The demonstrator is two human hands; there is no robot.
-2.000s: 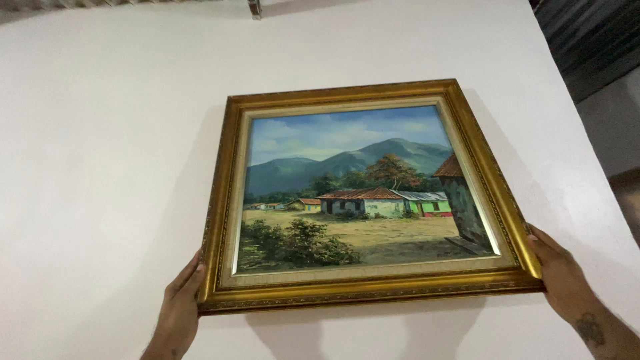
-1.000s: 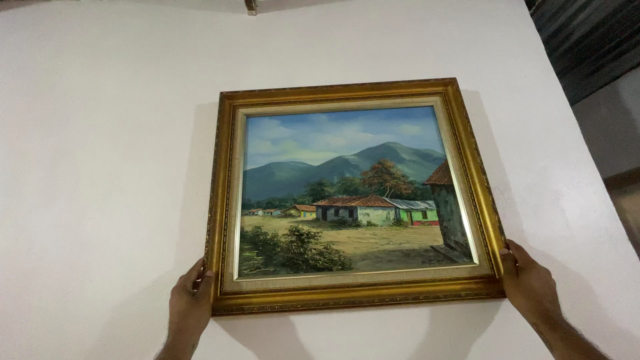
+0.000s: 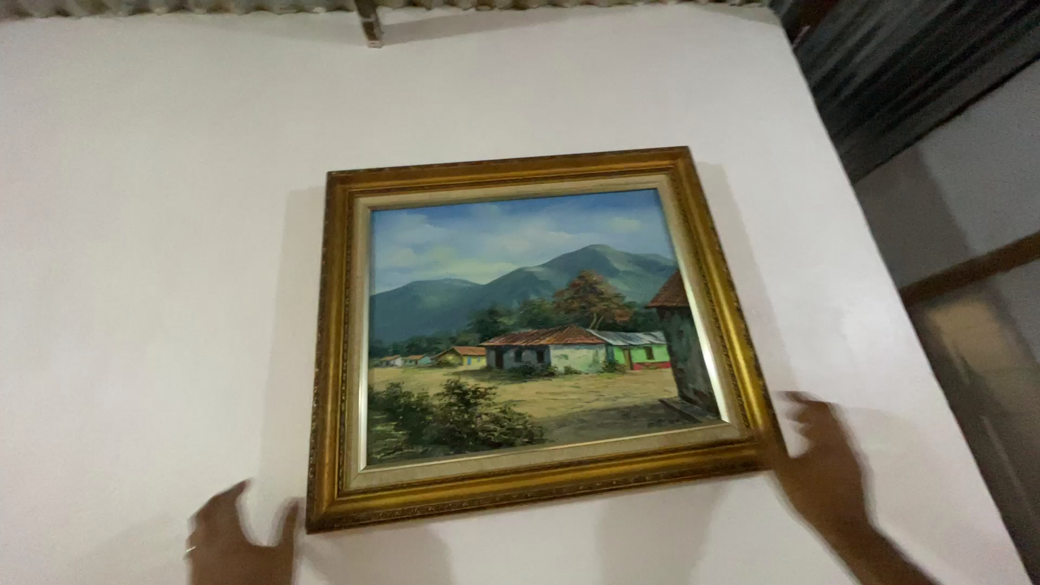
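A landscape painting (image 3: 520, 325) in a gilded frame (image 3: 536, 485) is against the white wall, its bottom edge slanting up toward the right. Just left of the frame's lower left corner is my left hand (image 3: 242, 536), fingers apart and holding nothing, with a ring on one finger. At the lower right corner, my right hand (image 3: 825, 471) is blurred, its fingers spread; its thumb side overlaps or lies close to the frame's edge, and whether it touches cannot be told.
A white wall (image 3: 146, 244) surrounds the picture and ends in a slanting edge at the right. Above are corrugated roofing (image 3: 195, 6) and a short bracket or beam end (image 3: 369, 24). Beyond the wall's edge are dark corrugated sheets (image 3: 910, 73) and a wooden beam (image 3: 975, 268).
My left hand has come off the frame's lower left corner and opened. My right hand has loosened from the right side, its fingers now spread away from the frame.
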